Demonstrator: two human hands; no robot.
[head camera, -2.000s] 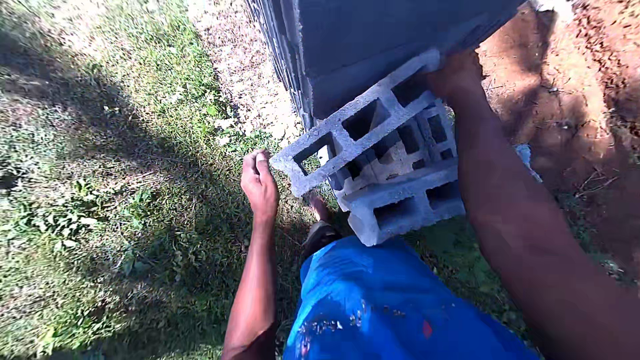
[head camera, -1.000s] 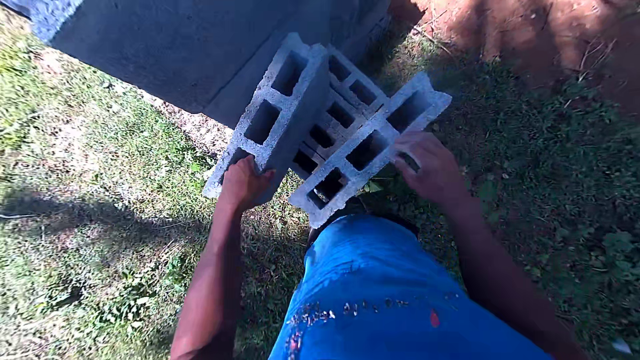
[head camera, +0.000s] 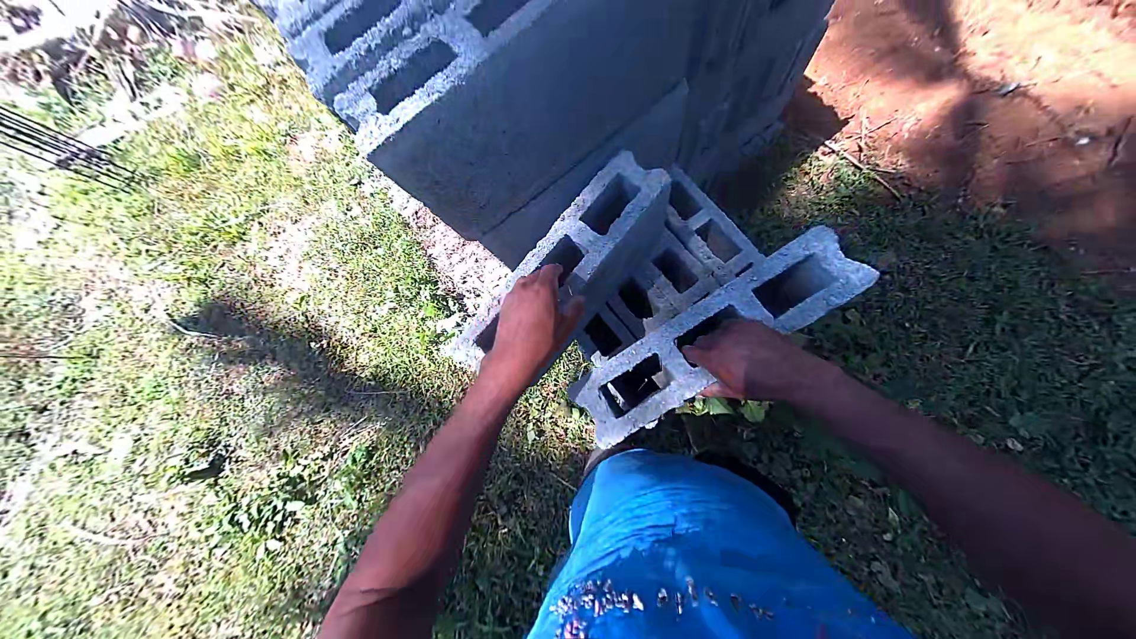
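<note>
My left hand (head camera: 531, 324) grips the middle of a grey hollow concrete block (head camera: 612, 244), its fingers in a cavity and its thumb over the near side. My right hand (head camera: 741, 359) holds a second hollow concrete block (head camera: 679, 390) by its middle, the fingers reaching into a cavity. The two blocks slant up to the right, a gap between them. Below and between them lie more hollow concrete blocks (head camera: 688, 271), partly hidden by the upper two.
A tall stack of concrete blocks (head camera: 532, 133) rises just beyond the left block. Grass (head camera: 266, 426) lies to the left, bare reddish soil (head camera: 1021, 115) at the upper right. Thin dark rods (head camera: 67, 155) show at the far left. My blue-clothed lap is at the bottom.
Two seconds ago my left hand was apart from the blocks; now it grips one. My right hand has moved from the far end of the upper block to the nearer block. The view has shifted.
</note>
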